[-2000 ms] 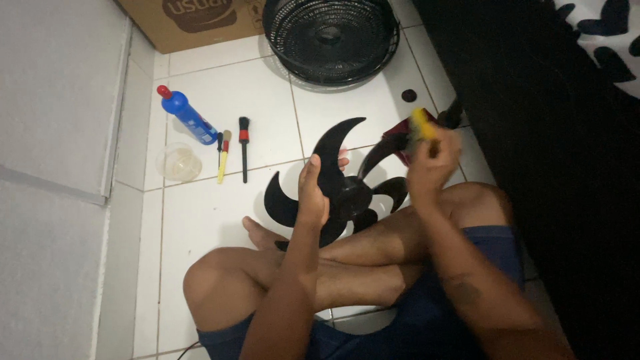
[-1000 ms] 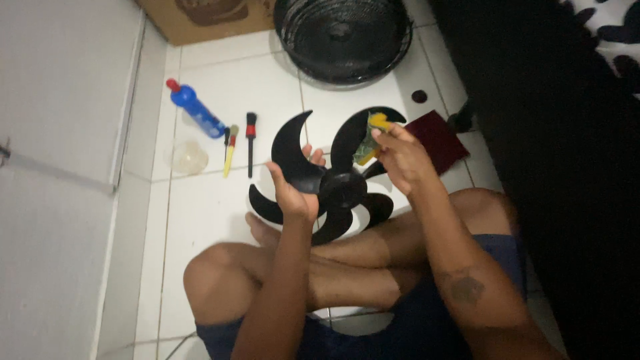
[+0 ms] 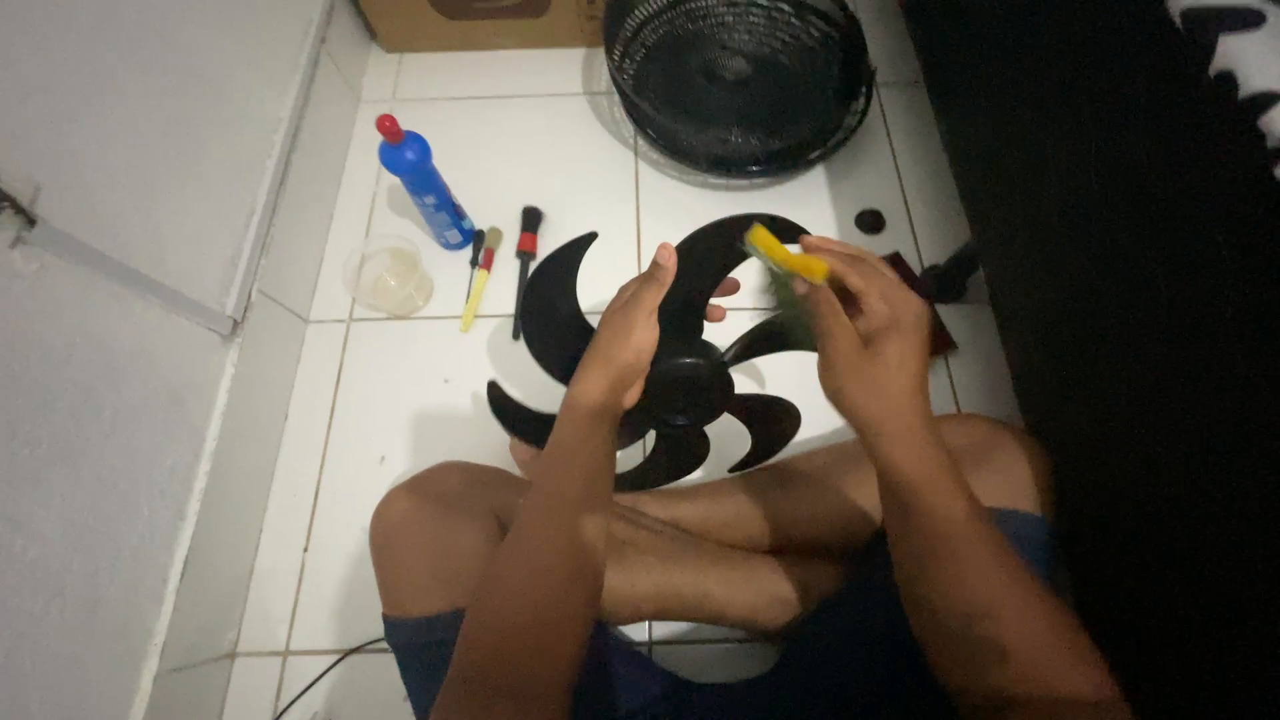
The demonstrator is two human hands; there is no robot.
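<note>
A black plastic fan blade wheel (image 3: 690, 390) is held above my crossed legs. My left hand (image 3: 630, 330) grips one of its blades, thumb on the near side and fingertips showing past the blade's right edge. Between the fingers and thumb of my right hand (image 3: 865, 325) is a yellow and green sponge (image 3: 785, 252), blurred and close to the tip of the upper blade. Whether the sponge touches the blade cannot be told.
Left on the tiles are a blue bottle with red cap (image 3: 428, 190), a clear plastic cup (image 3: 392, 278), and brushes (image 3: 484, 275), (image 3: 526, 260). Beyond lie a black fan grille (image 3: 740, 90) and cardboard box (image 3: 480, 32). At right are a round black cap (image 3: 870, 221) and a dark red cloth (image 3: 942, 335).
My right hand and the sponge moved from beyond the wheel's right side onto the upper blade, then slightly off its face. The wheel has turned somewhat in my left hand.
</note>
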